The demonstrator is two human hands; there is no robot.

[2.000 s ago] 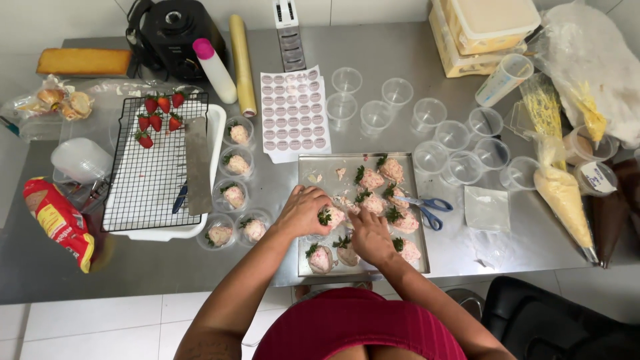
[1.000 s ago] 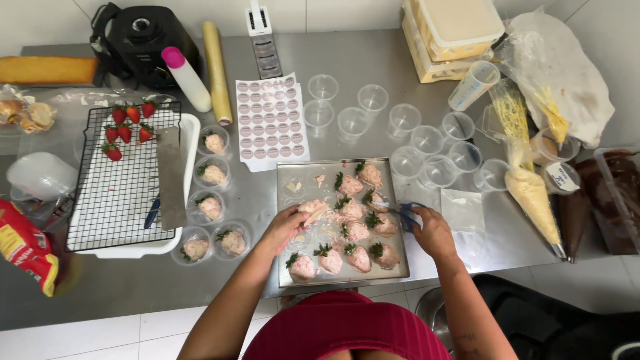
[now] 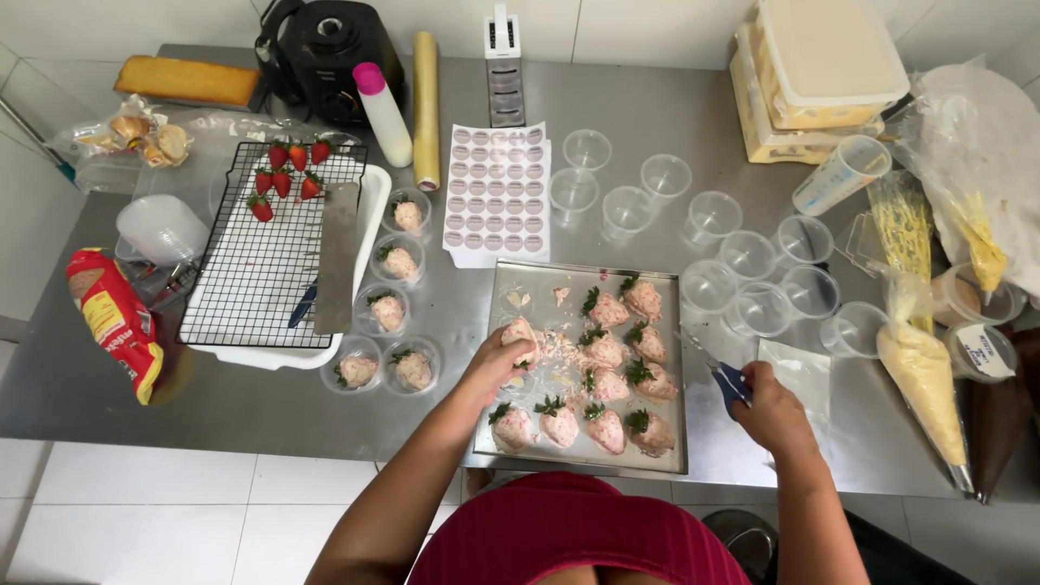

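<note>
My left hand holds a coated strawberry over the left side of a metal tray. More coated strawberries with green leaves lie in the tray, along its right side and front, with pinkish crumbs among them. Right of the tray, my right hand is closed on the blue handles of a pair of scissors, whose blades point toward the tray. Coated strawberries in clear plastic cups stand left of the tray.
Several clear cups stand behind and right of the tray. A sheet of round labels lies behind it. Uncoated strawberries and a metal spatula rest on a black wire rack. Filled piping bags lie at right.
Two seconds ago both hands were over the tray and the scissors lay at its right edge. My right hand has taken hold of the scissors and moved right, off the tray.
</note>
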